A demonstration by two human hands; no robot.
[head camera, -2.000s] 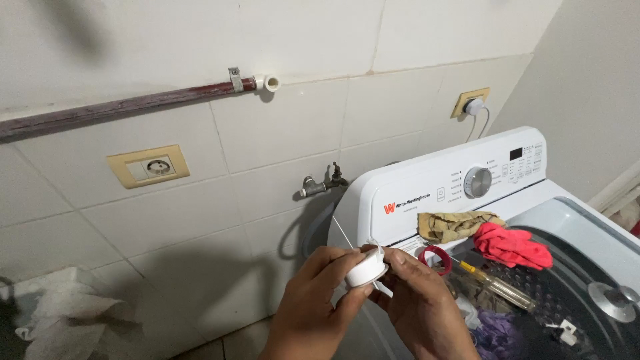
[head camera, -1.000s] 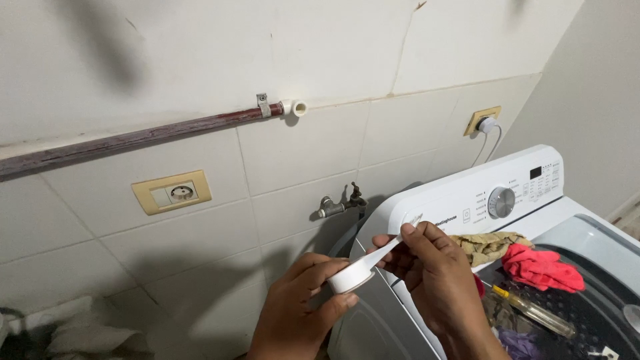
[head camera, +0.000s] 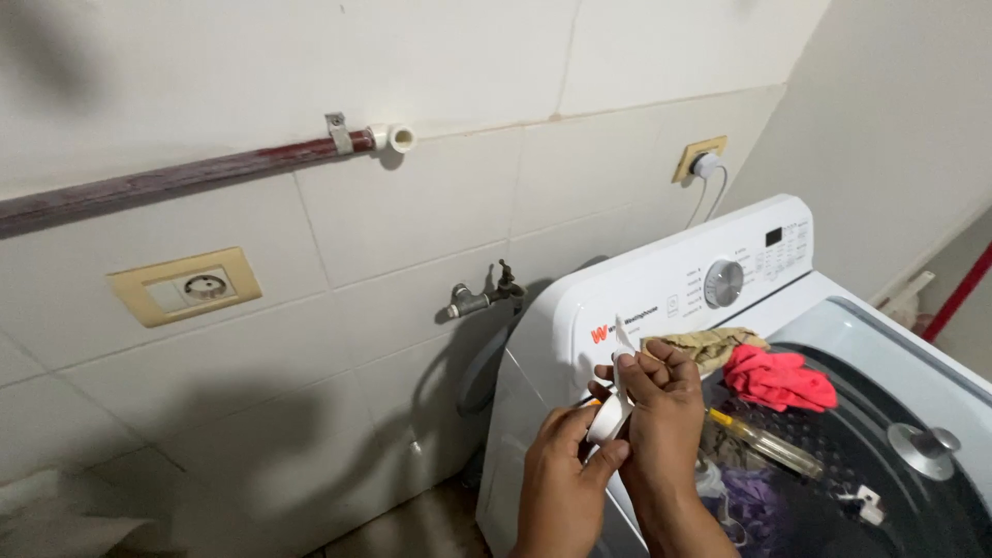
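A white roll of thread seal tape [head camera: 609, 418] is pinched between the thumb and fingers of my left hand [head camera: 570, 473]. My right hand [head camera: 663, 399], close beside it and slightly higher, grips a pulled-out strip of the tape [head camera: 622, 339], whose loose end sticks up above the fingers. Both hands are in front of the control panel of a white top-load washing machine [head camera: 573, 310]. To their upper left, a metal tap [head camera: 504, 291] on a grey fitting comes out of the tiled wall.
A red pipe [head camera: 178, 170] with a white elbow [head camera: 399, 138] runs along the wall above a socket [head camera: 205, 287]. On the washer lie a beige cloth [head camera: 709, 345], a pink cloth [head camera: 779, 380] and a yellow-tipped screwdriver [head camera: 771, 446]. A plug [head camera: 705, 165] sits in another socket.
A strip of tape was stretched between the hands one second ago; now the hands are closer together and the strip's end points upward. The view has shifted.
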